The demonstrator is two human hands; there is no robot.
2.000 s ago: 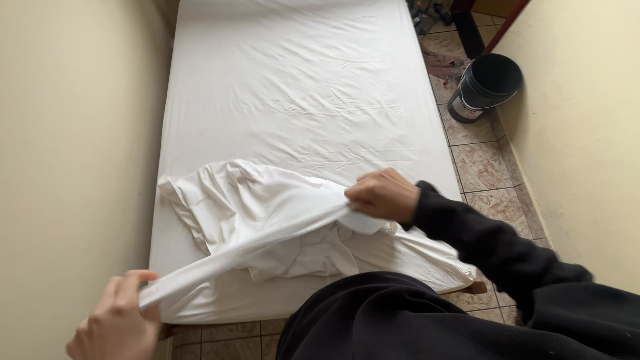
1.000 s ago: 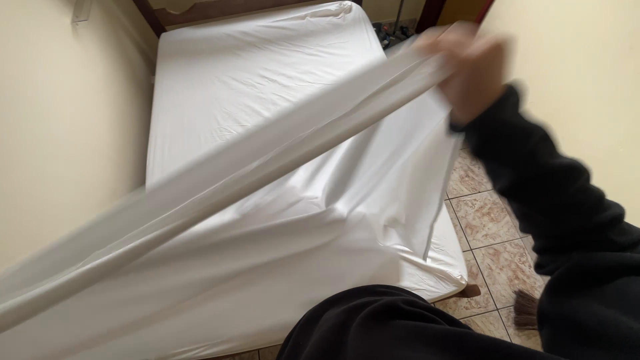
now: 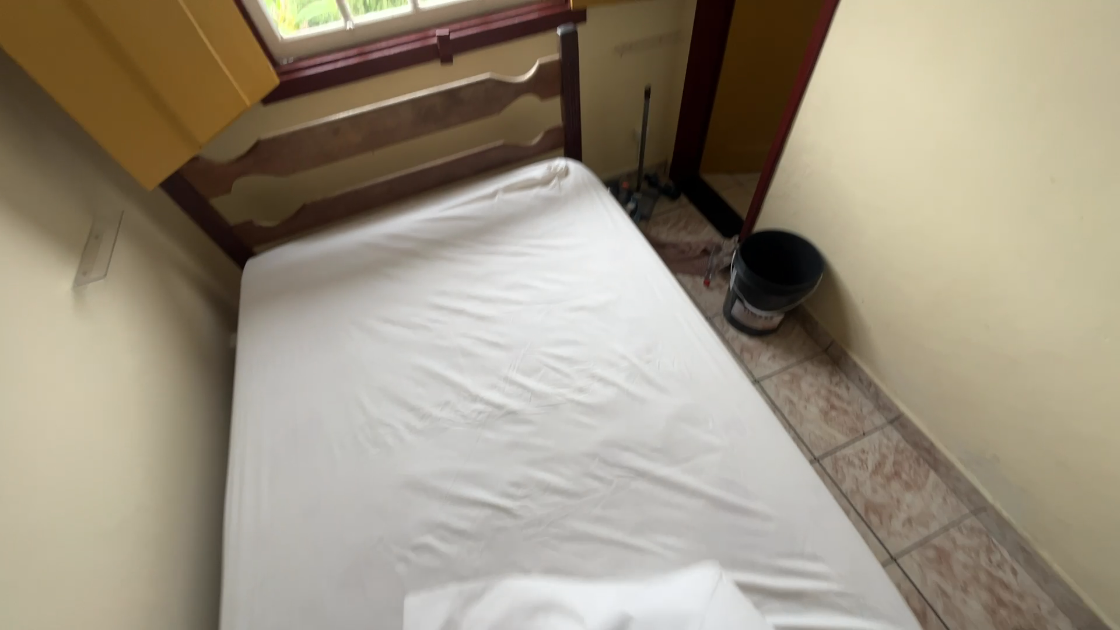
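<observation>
Neither my left hand nor my right hand is in the picture. A white fitted sheet covers the mattress, with shallow wrinkles across its middle and a bunched fold at the far right corner. At the bottom edge of the head view lies part of a loose white cloth, cut off by the frame, so what touches it below is hidden. The wooden headboard stands at the far end of the bed.
On the tiled floor to the right stands a black bucket, close to the wall. Walls flank both sides. A window with a dark red frame and a yellow shutter are beyond the bed. Thin upright pole near the doorway.
The view has swung up toward the headboard and window. Both hands, the right one raised with the white cloth a second ago, have left the view; the stretched cloth no longer crosses the bed.
</observation>
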